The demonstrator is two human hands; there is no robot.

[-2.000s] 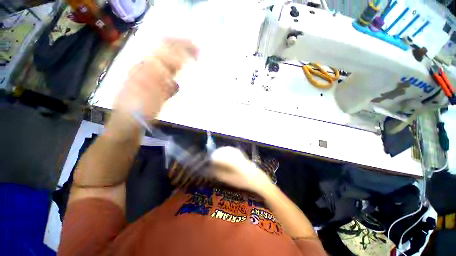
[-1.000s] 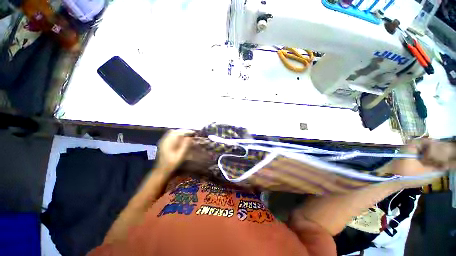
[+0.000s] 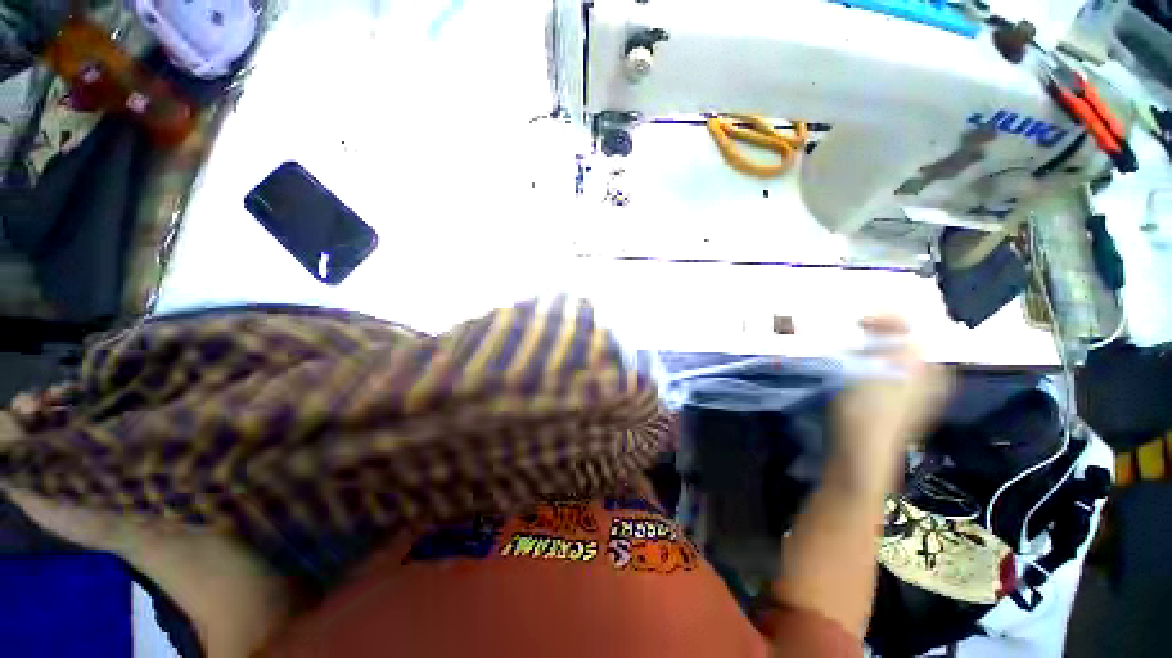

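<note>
A brown-yellow checked apron is spread across in front of my orange printed shirt, from the left edge of the picture to the middle. My left hand is at the far left edge, mostly hidden or cut off, gripping the apron's end. My right hand is blurred, raised over the table's front edge on the right. It is closed on a pale apron tie that runs left to the apron's right end.
A black smartphone lies on the white table. Yellow-handled scissors are under the arm of the sewing machine; red-handled snips rest on its top. A lilac tumbler is back left. Dark garment pieces and white cord are lower right.
The apron has swung from right of my body to the left and spread out. My left hand moved to the left edge; my right hand came in from the right edge with the tie.
</note>
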